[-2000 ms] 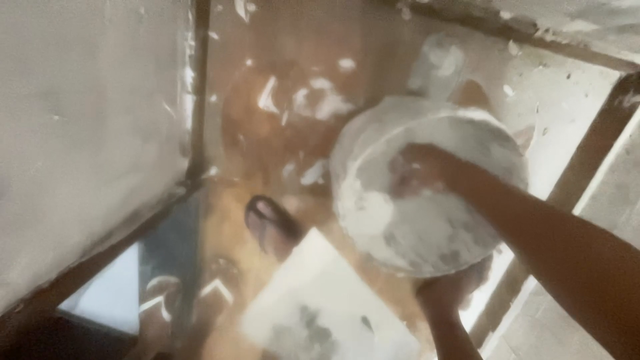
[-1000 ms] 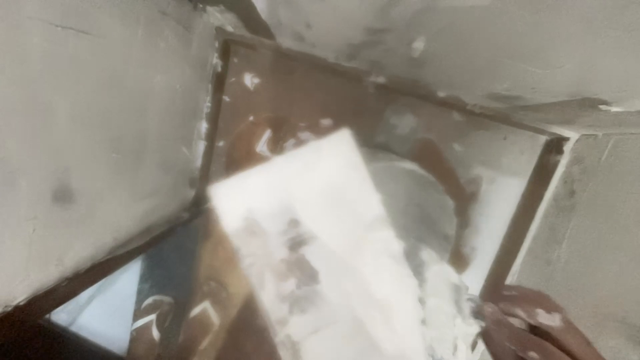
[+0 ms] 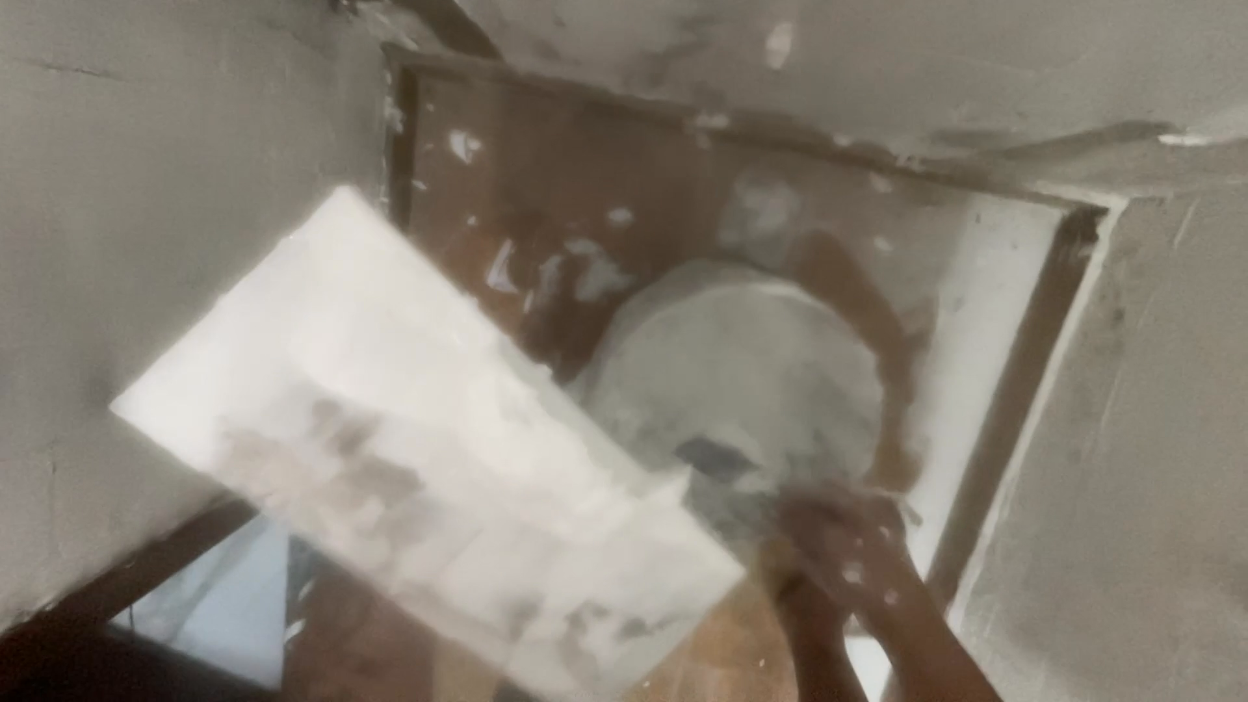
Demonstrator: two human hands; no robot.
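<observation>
A long, pale rectangular board point(image 3: 419, 439), smeared with white and grey paste, slants across the left and middle of the head view. Behind its right edge stands a round, whitish bucket or basin point(image 3: 751, 370) with a dark patch near its lower side. My right hand point(image 3: 843, 536), flecked with white, is bent at the bucket's lower edge, close to the board's right end. My left hand point(image 3: 795, 575) is mostly hidden beneath it, with its forearm coming up from below. Blur and overlap hide what the fingers of each hand hold.
Grey plastered wall surfaces point(image 3: 195, 195) rise at the left, top and right. Dark edging point(image 3: 1024, 390) frames the brown floor point(image 3: 556, 146), which bears white splashes. A pale blue-white panel point(image 3: 229, 604) shows at lower left.
My right hand was inside the bucket two seconds ago and is now at its lower edge. The board has swung left since the last earlier frame, uncovering more of the bucket.
</observation>
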